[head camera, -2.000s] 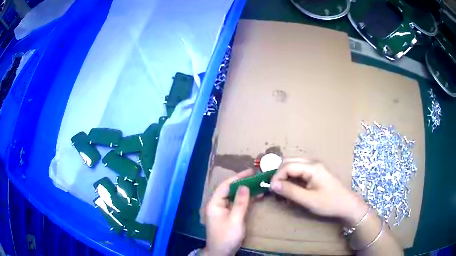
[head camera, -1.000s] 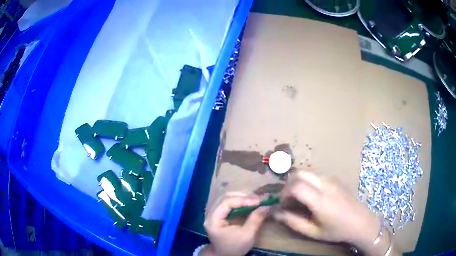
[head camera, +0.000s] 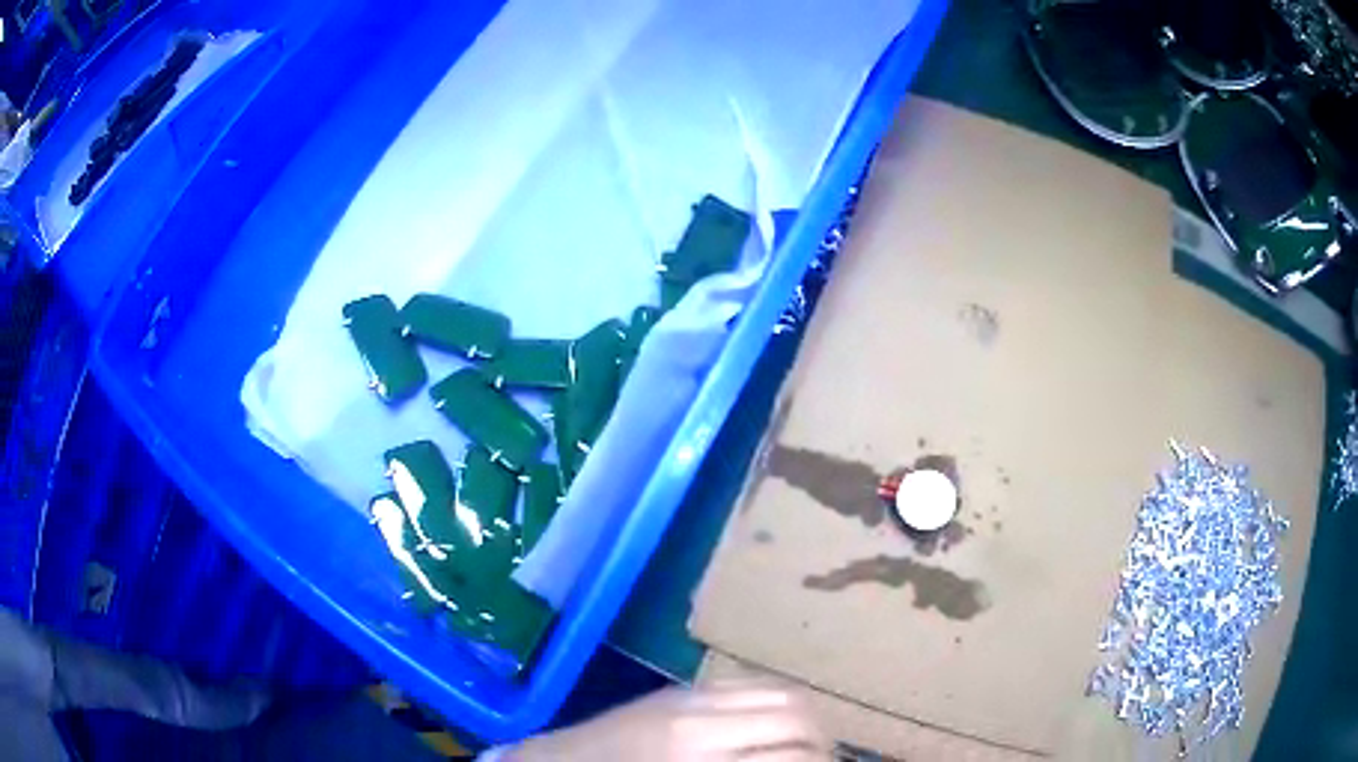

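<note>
My left hand [head camera: 693,730] is at the bottom edge, partly cut off, over the near edge of the cardboard sheet [head camera: 1057,357]. A small dark sliver shows by its fingertips; what it holds is hidden. My right hand is out of view. The small round white pot [head camera: 926,500], with a red bit at its left side, stands on the cardboard among brown wet stains. A heap of small silver metal pins [head camera: 1194,596] lies on the cardboard at right. Glossy green plastic parts [head camera: 490,417] lie on a white liner [head camera: 492,194] in the blue plastic tote [head camera: 655,506].
Loose pins [head camera: 816,276] lie between the tote and the cardboard. Large dark glossy covers [head camera: 1266,194] are at the far right. A crate of dark parts [head camera: 142,119] stands at far left. Grey cloth [head camera: 149,685], perhaps a sleeve, shows at lower left.
The view has swung left, so the scene sits further right. Both hands have dropped from the cardboard's middle; the right hand and the green part they held are out of sight.
</note>
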